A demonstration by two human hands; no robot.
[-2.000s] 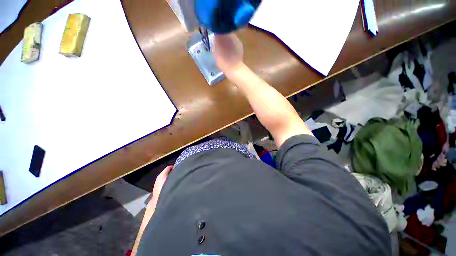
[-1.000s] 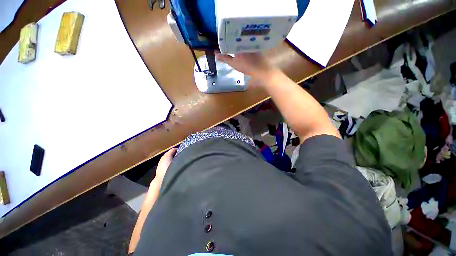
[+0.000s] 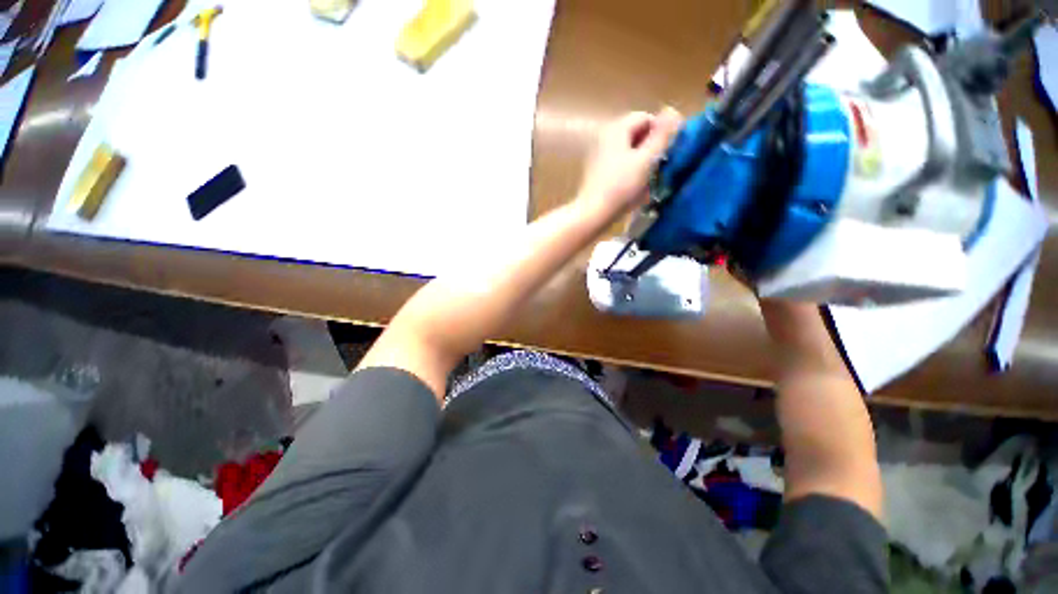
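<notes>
The blue and white cutting machine (image 3: 801,186) stands on the brown table at the upper right, with black cables across its top. Its silver base plate (image 3: 650,281) lies flat near the table's front edge. My left hand (image 3: 627,160) is at the machine's left side with curled fingers; it cannot be seen clearly whether it grips a part. My right forearm reaches up from the front edge to the machine, and the motor body hides my right hand. The lay under white marker paper (image 3: 371,151) is left of the machine, apart from the base plate.
On the paper lie yellow blocks (image 3: 436,31), a black phone (image 3: 217,192) and a yellow hammer-shaped tool (image 3: 203,44). A white-topped cut piece (image 3: 888,342) and a narrow strip (image 3: 1015,308) are at the right. Fabric scraps (image 3: 133,493) cover the floor below the table edge (image 3: 290,308).
My view has turned left. My left hand has come up from beside my body to the machine. The machine has turned, and my right hand has gone out of sight behind it.
</notes>
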